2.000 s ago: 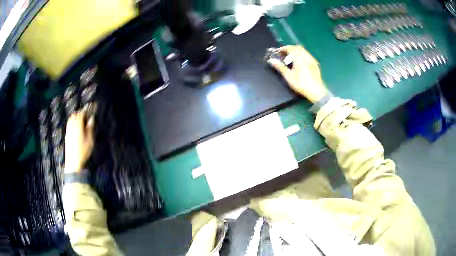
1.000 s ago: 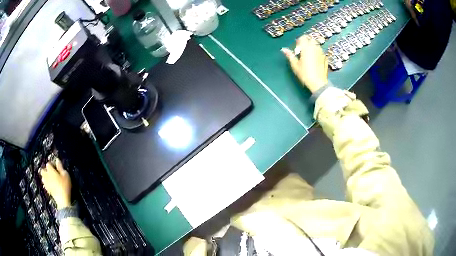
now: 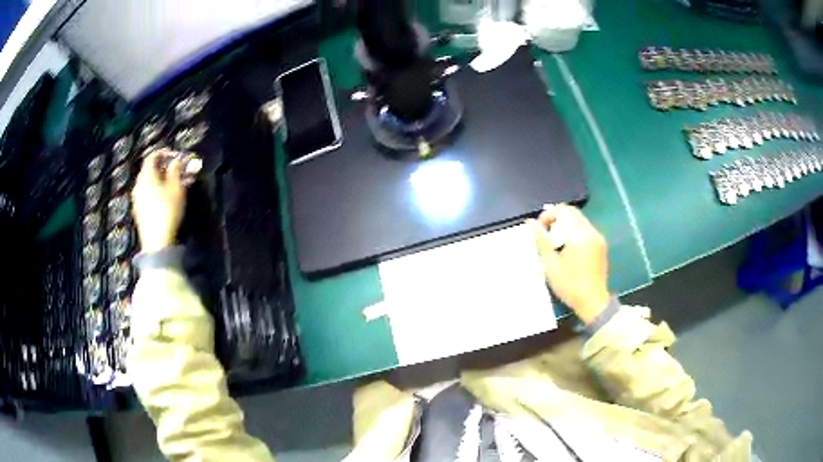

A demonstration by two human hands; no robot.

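My left hand (image 3: 161,200) is over the black blister tray (image 3: 236,203) at the left, its fingers closed on a small metallic module (image 3: 190,166) near the upper pockets. Rows of modules (image 3: 117,239) sit in the tray's pockets. My right hand (image 3: 574,259) is at the front right corner of the black microscope base plate (image 3: 361,217), over the edge of the white paper sheet (image 3: 469,293). Its fingers are curled together; whether they hold anything small cannot be told. The video microscope (image 3: 415,113) stands over a bright light spot.
A smartphone (image 3: 309,113) lies left of the microscope. A crumpled wipe (image 3: 498,43) and a plastic tub (image 3: 553,27) are behind it. Four rows of modules (image 3: 722,93) lie on the green mat at the right. A monitor (image 3: 180,36) is at the upper left, a blue stool (image 3: 783,262) at the right.
My right hand has moved from the module rows back to the base plate's front right corner. My left hand is higher over the tray, now with a module in its fingers. The view has turned.
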